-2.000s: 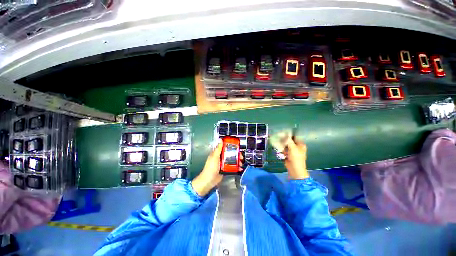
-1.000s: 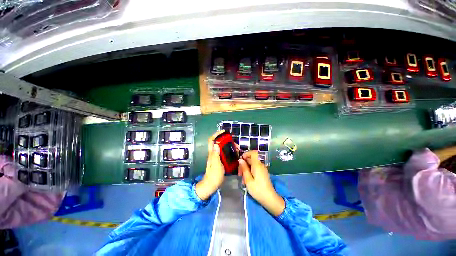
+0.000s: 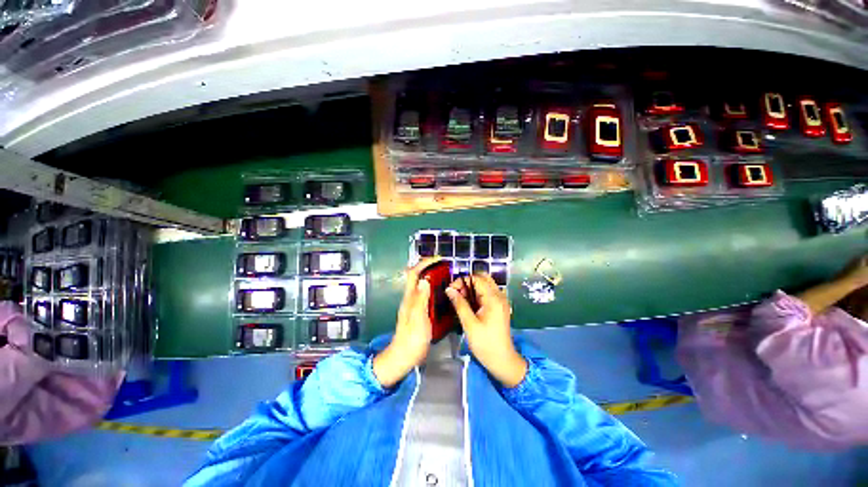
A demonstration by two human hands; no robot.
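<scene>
My left hand (image 3: 410, 328) holds a red-and-black housing (image 3: 440, 302), tilted so that its red side shows, above the front of the lens sheet. My right hand (image 3: 483, 319) is at the housing's right side, fingertips bent close to it. Something dark shows between these fingers; whether they hold tweezers cannot be made out. The lens sheet (image 3: 479, 246) of dark rectangles lies just behind the hands, its front part hidden by them. A pale open liner frame (image 3: 547, 271) and a crumpled clear scrap (image 3: 539, 290) lie right of the sheet.
A blister tray (image 3: 295, 281) with two columns of dark-faced units lies left. Stacked supply trays (image 3: 581, 157) stand on a brown board (image 3: 419, 202) at the back; more trays (image 3: 709, 198) lie back right. Pink sleeves (image 3: 776, 366) show at both sides. A white shelf (image 3: 428, 57) spans above.
My right hand has come left from the scraps to the housing, and the pale frame now lies on the bench. The housing has turned from face-up to tilted.
</scene>
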